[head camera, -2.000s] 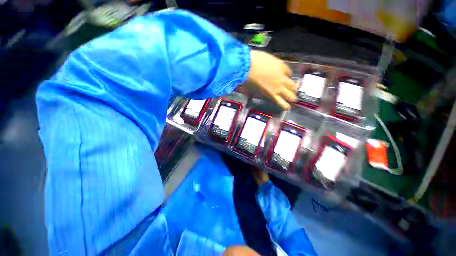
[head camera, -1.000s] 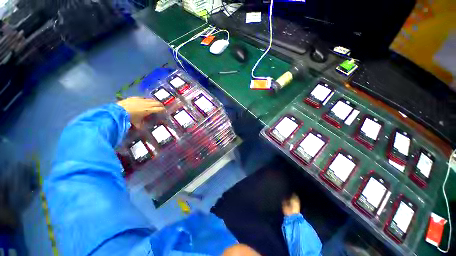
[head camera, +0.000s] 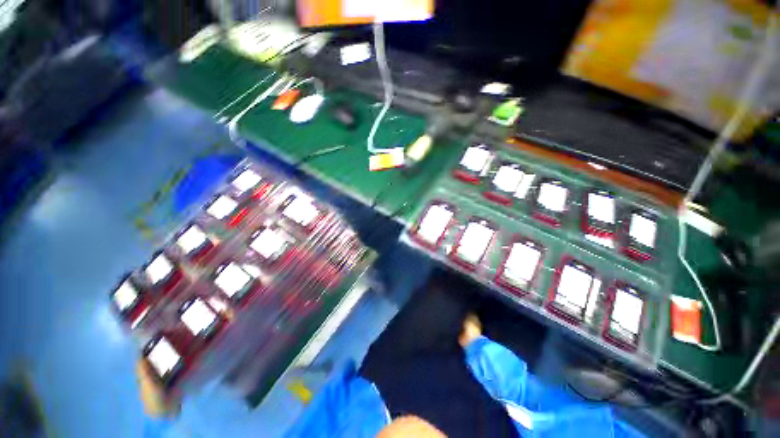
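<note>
A clear blister tray (head camera: 410, 242) lies on the green bench, its two rows filled with dark, red-edged handset units (head camera: 522, 263) with white faces. A tall stack of filled trays (head camera: 329, 257) stands left of the bench, its top tray also full of units (head camera: 233, 279). My left hand (head camera: 154, 389) is blurred and partly hidden at the near left corner of the stack; its grip is unclear. My right hand (head camera: 470, 329) is small and blurred, low in front of the bench and apart from the tray; its fingers are unclear.
Orange-red tags on white cables lie left (head camera: 386, 159) and right (head camera: 686, 320) of the bench tray. A white mouse (head camera: 306, 108), a cylindrical item (head camera: 419, 148), a green-faced item (head camera: 506, 112) and a black keyboard (head camera: 599, 162) are behind. A blue stool (head camera: 203, 181) stands beyond the stack.
Two seconds ago my left hand was over a filled tray; one second ago, on the stack's top. Now it is at the stack's near left corner. The view has shifted; my right hand remains low.
</note>
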